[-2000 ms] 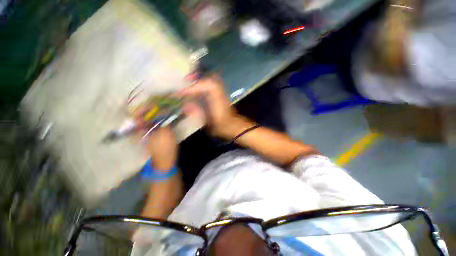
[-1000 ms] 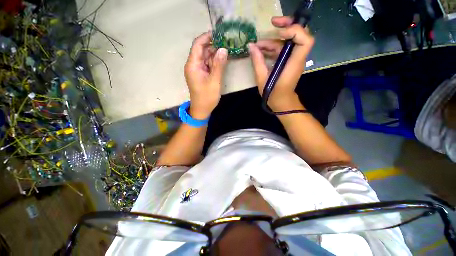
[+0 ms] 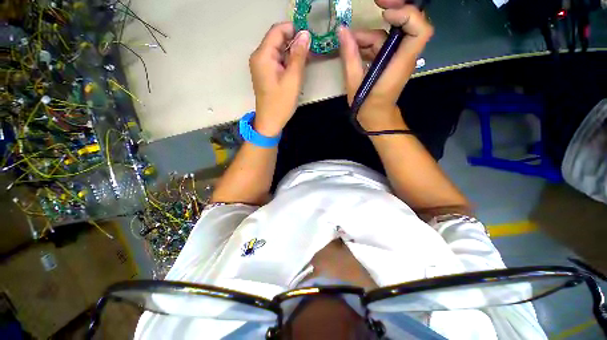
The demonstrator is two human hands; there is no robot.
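Note:
A green ring-shaped circuit board (image 3: 324, 44) is held up between both hands over the beige work board (image 3: 193, 66); its top is cut off by the upper frame edge. My left hand (image 3: 278, 76) pinches the ring's lower left edge between thumb and fingers; a blue strap is on the wrist. My right hand (image 3: 389, 63) touches the ring's lower right with thumb and finger. It also holds the black soldering iron (image 3: 379, 70), handle slanting down toward the wrist, cord trailing there. The iron's tip is out of view.
Heaps of wired board assemblies (image 3: 60, 126) lie at the left, with another bundle (image 3: 172, 222) lower down. Cardboard boxes (image 3: 73, 282) stand at lower left. Dark equipment with a red light is at upper right. A blue stool (image 3: 489, 133) and a person's pale clothing (image 3: 589, 156) are at right.
Between one second ago and now, the ring board and both hands have shifted up in the picture, and the ring's opening shows taller. Two seconds ago a blurred wired board was in the hands.

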